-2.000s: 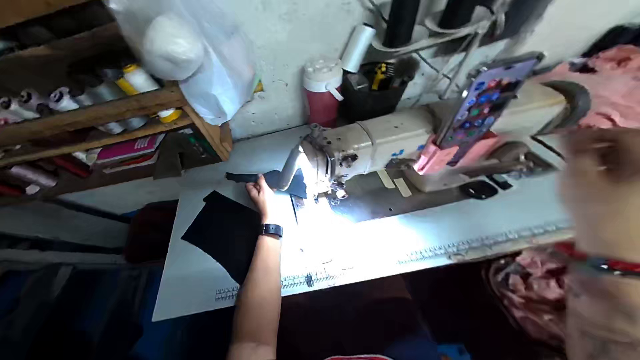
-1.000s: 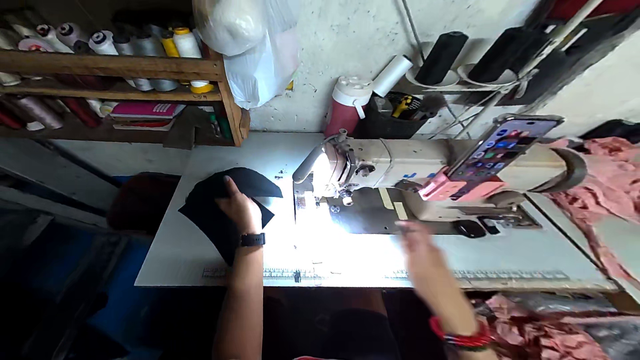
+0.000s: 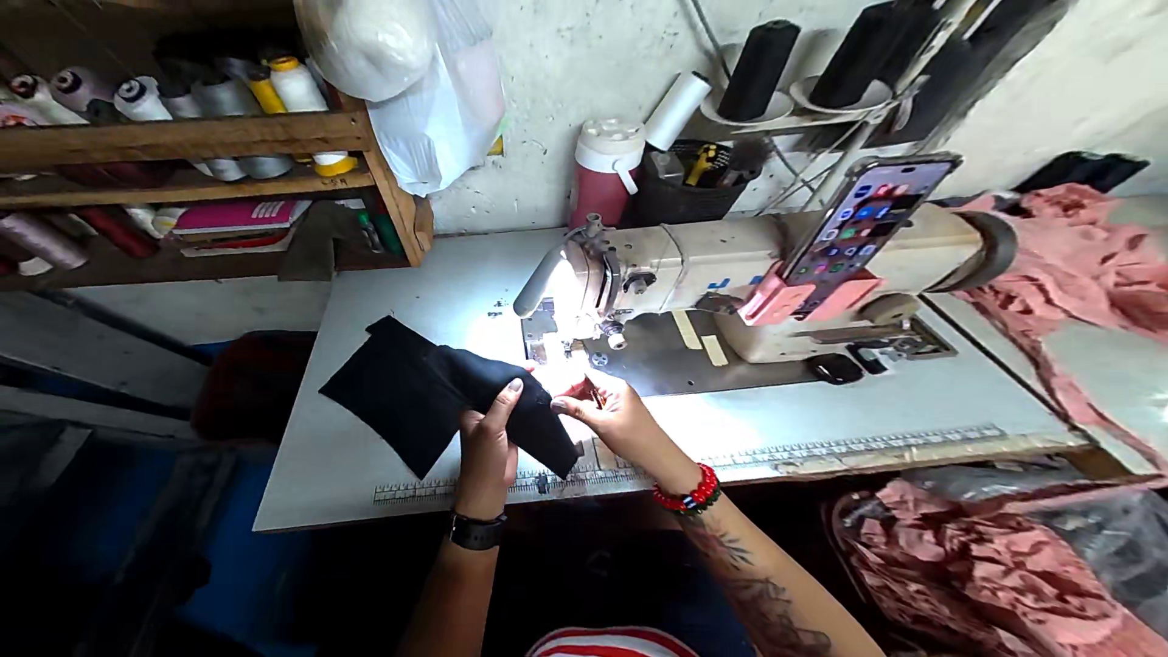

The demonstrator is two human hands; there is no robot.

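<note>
Black fabric (image 3: 401, 392) lies partly on the white table, its right part raised in my left hand (image 3: 491, 447), thumb on top. My right hand (image 3: 607, 411) is at the right edge of that fabric, thumb and fingers together around something small and dark that I cannot make out. Both hands are just in front of the lit needle area of an industrial sewing machine (image 3: 675, 265). The metal bed plate (image 3: 648, 351) extends behind my right hand. A phone (image 3: 867, 219) stands in a pink holder (image 3: 794, 297) against the machine arm.
A measuring tape (image 3: 821, 447) runs along the table's front edge. Wooden shelves (image 3: 182, 137) with thread cones are at the left. A pink jug (image 3: 598, 182) and a black basket (image 3: 684, 196) stand behind the machine. Pink fabric (image 3: 1068, 265) lies at the right, with more (image 3: 995, 557) below.
My right hand has come in from the right to the black fabric beside my left hand. My left hand has moved right and now lifts part of the fabric that lay on the table.
</note>
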